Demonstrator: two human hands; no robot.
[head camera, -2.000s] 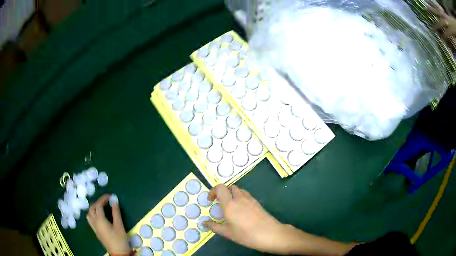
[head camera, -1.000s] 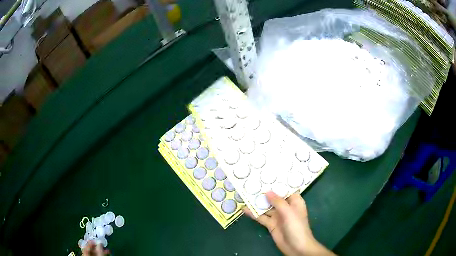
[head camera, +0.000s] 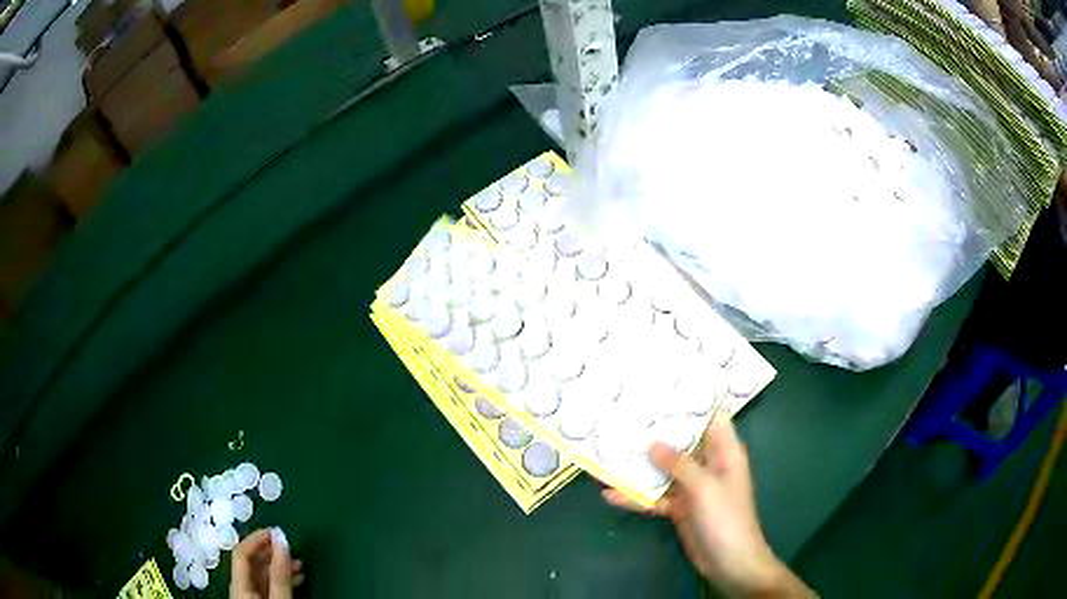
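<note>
My right hand (head camera: 720, 503) holds the lower right end of a filled sheet (head camera: 515, 339), thumb on top and fingers beneath. The sheet has yellow edges and rows of pale discs. It lies tilted over the filled-sheet stacks, covering most of the left stack (head camera: 539, 459) and part of the right stack (head camera: 749, 372). My left hand (head camera: 264, 564) is at the bottom left, partly cut off by the frame edge, with a pale disc (head camera: 279, 537) between its fingertips. The pile of loose discs (head camera: 217, 515) is just beside and above it.
A large clear plastic bag with white contents (head camera: 796, 211) is at the right. A white metal post (head camera: 582, 76) stands behind the stacks. Thin yellow rings (head camera: 181, 487) lie by the discs. An empty sheet's corner (head camera: 146, 583), brown boxes (head camera: 135, 88) and a blue stool (head camera: 983, 404) also show.
The filled sheet from the bottom front was lifted away onto the stacks. Since one second ago, the held sheet has shifted over the left stack. My left hand has moved right of the disc pile.
</note>
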